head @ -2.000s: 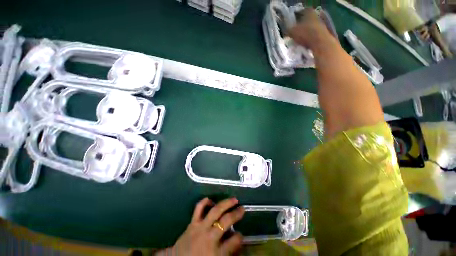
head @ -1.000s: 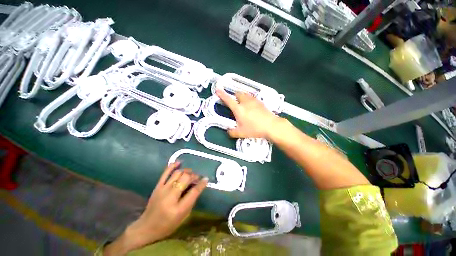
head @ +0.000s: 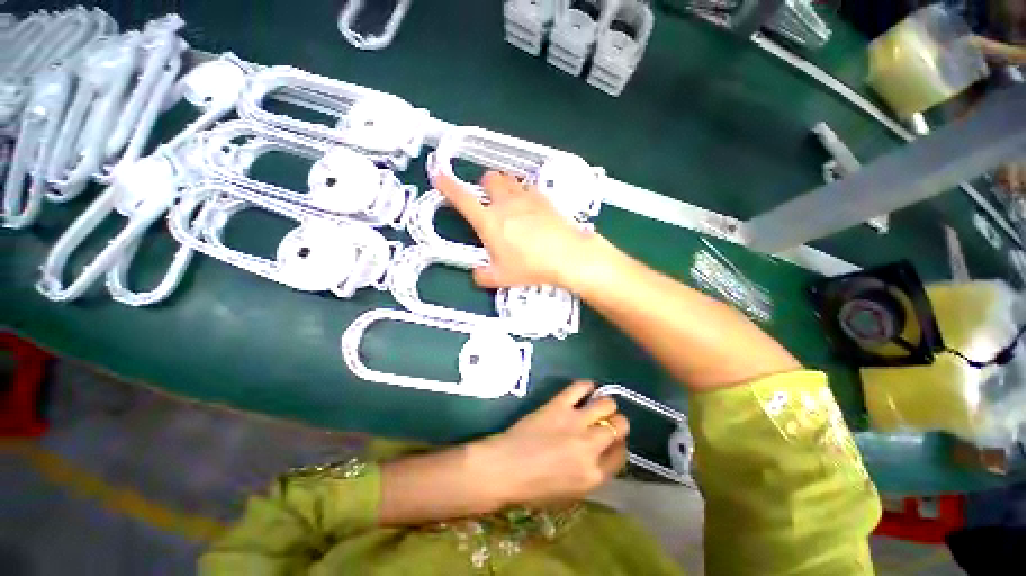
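Note:
My right hand [head: 518, 233] lies with fingers spread over white loop frames, index finger on the upper one [head: 568, 180] and thumb near the lower one [head: 538, 312]. My left hand [head: 574, 442] has its fingers on the rounded end of a loop frame [head: 639, 461] near the front edge; my right sleeve hides part of its disc end. Another loop frame [head: 495, 362] lies flat between the hands, disc at its right. Stacked frames with round discs [head: 309, 254] lie in overlapping rows at the left.
Dense frames [head: 96, 107] fill the far left. Grey metal post [head: 889, 169] crosses at right. Beside it are thin strips [head: 726, 281], a black fan [head: 872, 315] and a yellow bundle [head: 939, 388]. White housings [head: 579, 39] stand beyond the metal strip [head: 664, 212].
My left hand has left the middle frame and moved right to the front frame, which has shifted right. My right hand, earlier at the far pile, stays over the grouped frames.

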